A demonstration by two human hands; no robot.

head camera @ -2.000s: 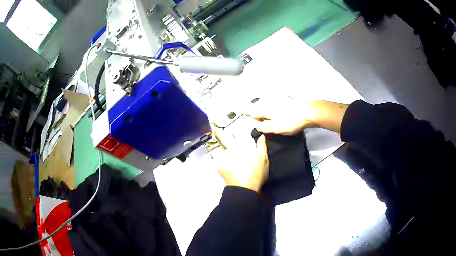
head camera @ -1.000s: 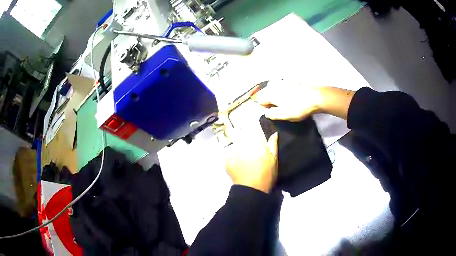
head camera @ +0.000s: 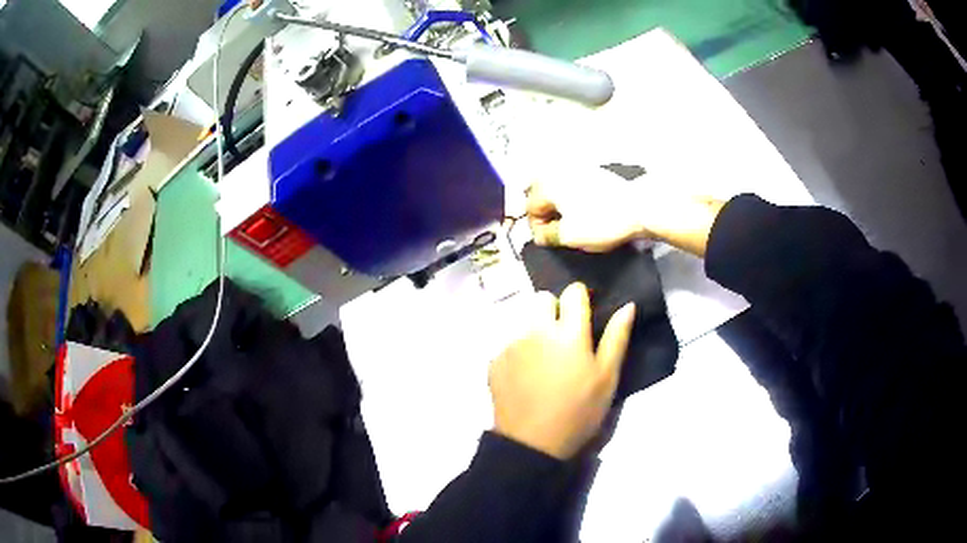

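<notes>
A black fabric piece point(head camera: 636, 302) lies flat on the white sheet, to the right of the sewing machine head's blue cover point(head camera: 392, 175). My left hand point(head camera: 557, 371) rests on its left side with fingers apart, not gripping. My right hand point(head camera: 599, 217) lies across its top edge with curled fingers, close to the machine head; it appears to grip that edge, though the fingertips are overexposed. The small metal clamp parts point(head camera: 486, 260) show below the blue cover, left of the fabric.
A black fabric pile point(head camera: 244, 414) lies at left beside a red-and-white bag point(head camera: 101, 424). A pale cable point(head camera: 221, 212) curves down the left. A pale grey cylinder point(head camera: 541, 76) on a rod sticks out above the head. A dark slot point(head camera: 623, 170) shows beyond my right hand.
My left hand has drawn back from the clamp area and its fingers have spread. My right hand has moved closer to the machine head. The camera view has shifted, with the machine higher in the picture.
</notes>
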